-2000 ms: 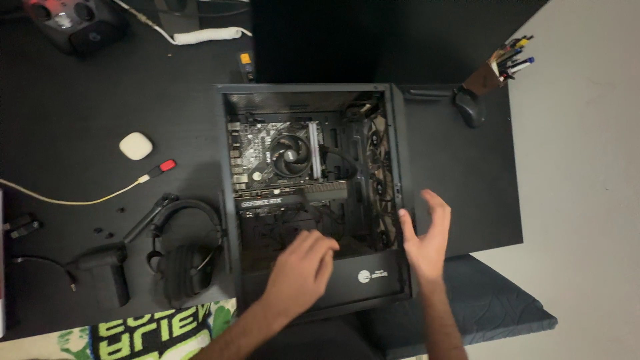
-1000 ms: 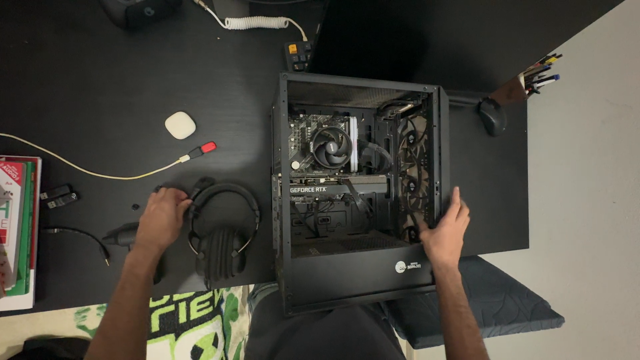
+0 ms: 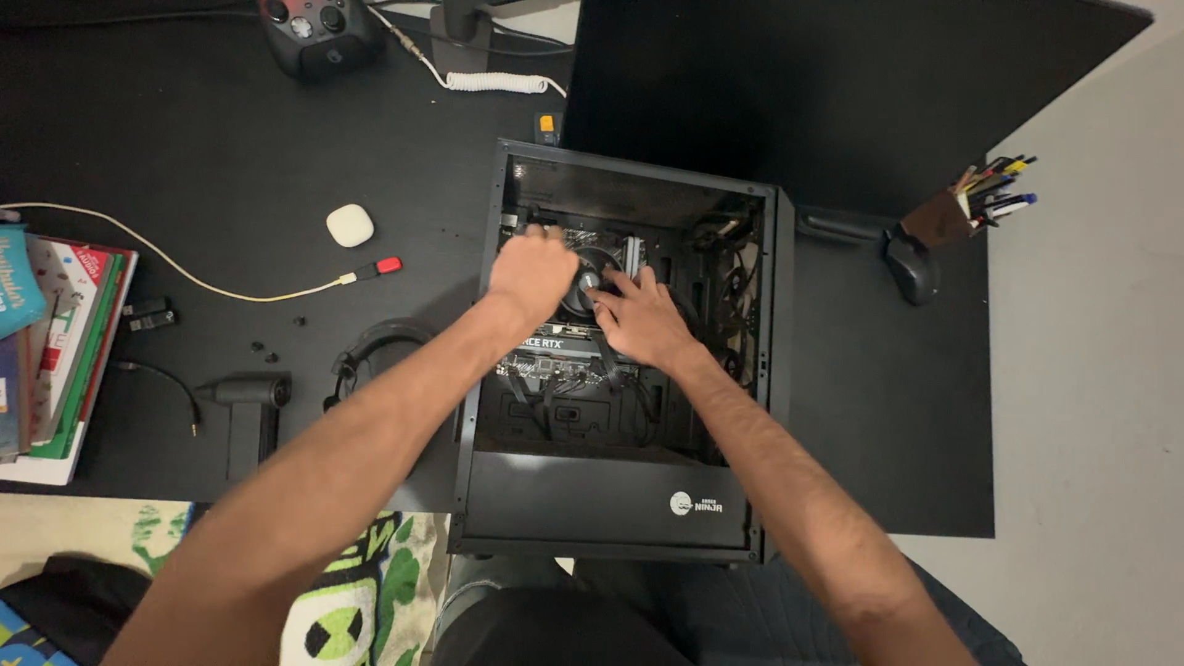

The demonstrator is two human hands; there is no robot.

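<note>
A black computer case [image 3: 610, 504] lies in front of me with its side uncovered. Inside it, my left hand [image 3: 535, 273] is over the upper left of the motherboard [image 3: 546, 368], fingers curled down and fingertips hidden. My right hand [image 3: 643, 314] has its fingers spread at the round CPU cooler fan [image 3: 583, 282], one fingertip at its hub. The RAM sticks [image 3: 633, 254] stand just above my right fingers. Below both hands runs the graphics card [image 3: 573, 346], partly covered by my right hand and a black cable. Whether either hand grips anything cannot be told.
A monitor [image 3: 786, 92] stands behind the case. To the left are headphones [image 3: 393, 331], a black blower-like device [image 3: 250, 393], a white earbud case [image 3: 350, 226], a cable with red-tipped adapter [image 3: 375, 270] and books [image 3: 92, 370]. A mouse [image 3: 911, 268] and pen holder [image 3: 939, 218] are at right.
My left hand has moved from beside the headphones into the case. My right hand has left the case's right edge and is at the cooler fan. The view has shifted.
</note>
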